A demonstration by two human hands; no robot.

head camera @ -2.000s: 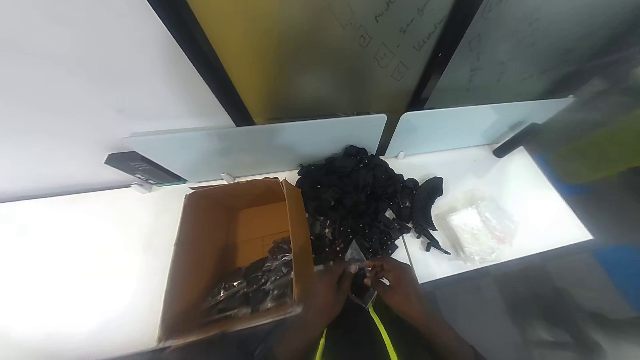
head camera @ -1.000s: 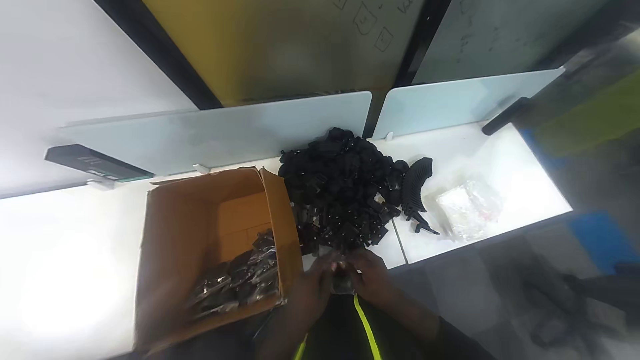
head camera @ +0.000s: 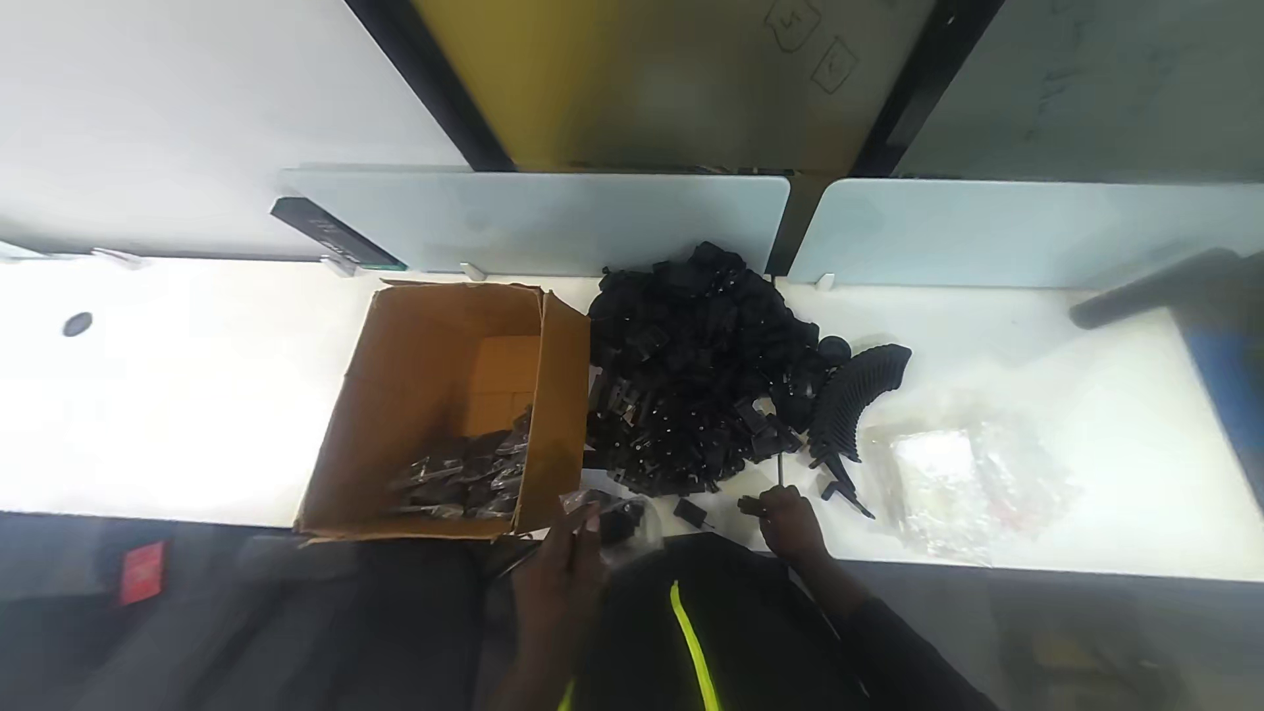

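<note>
My left hand (head camera: 571, 558) holds a clear plastic bag (head camera: 624, 523) with black parts in it, close to the box's lower right corner. My right hand (head camera: 790, 523) is at the table's front edge, its fingers closed around a small black part (head camera: 752, 506). A single black part (head camera: 693, 513) lies on the table between my hands. Beyond them rises a large heap of small black plastic parts (head camera: 691, 365). Left of the heap stands an open cardboard box (head camera: 561, 420) with several bagged black parts (head camera: 469, 479) at its bottom.
Right of the heap lies a curved, ribbed black piece (head camera: 857, 400), then a stack of clear plastic bags (head camera: 938, 484). Frosted divider panels (head camera: 553, 222) run along the back of the white table (head camera: 178, 395). A dark cylindrical object (head camera: 1150, 288) sits at the back right.
My hands, together at the bag before, are now apart; the right one has moved right and holds a small black part. The left hand keeps the bag beside the box. The view has shifted.
</note>
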